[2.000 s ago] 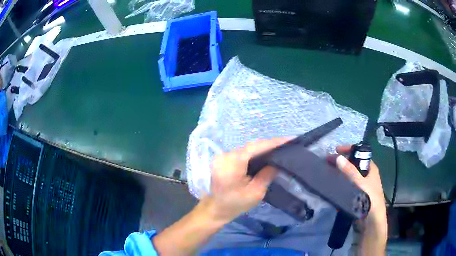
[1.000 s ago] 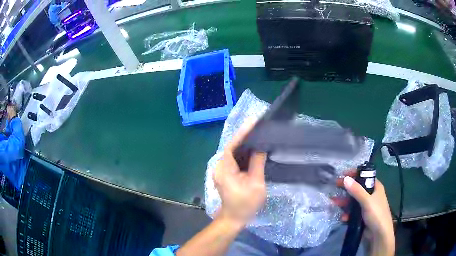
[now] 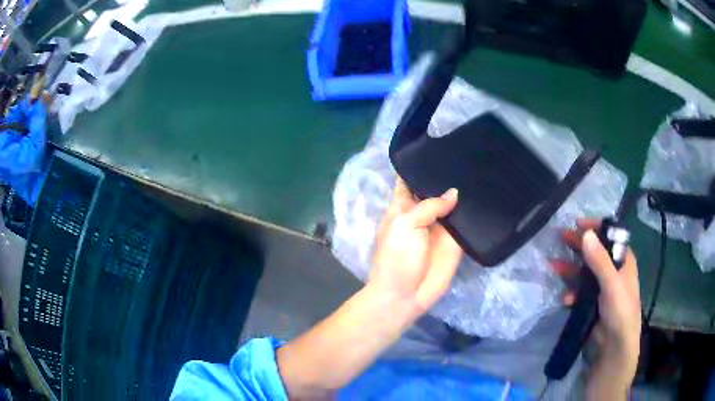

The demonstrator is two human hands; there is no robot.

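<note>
My left hand [image 3: 419, 247] grips the near left edge of a black housing [image 3: 490, 184], thumb on its face. Two black arms stick out from the housing, one up at its left [image 3: 430, 98] and one at its right [image 3: 560, 196]. The housing is held above a bubble wrap sheet [image 3: 502, 301]. My right hand [image 3: 611, 298] holds a black electric screwdriver [image 3: 576, 333], its white-banded end up and its thin bit pointing down toward my lap. The right hand is apart from the housing, its fingers slightly blurred.
A blue bin [image 3: 317, 59] with dark contents stands at the back. A large black box [image 3: 557, 31] is behind the housing. More black arms lie on wrap at right [image 3: 694, 205] and far left. A dark crate [image 3: 141, 290] is below left. A person's blue sleeve [image 3: 27, 141] shows at left.
The housing has been turned so its broad face and both arms show. The view has shifted, and the bin sits higher in the picture. The screwdriver stays in my right hand.
</note>
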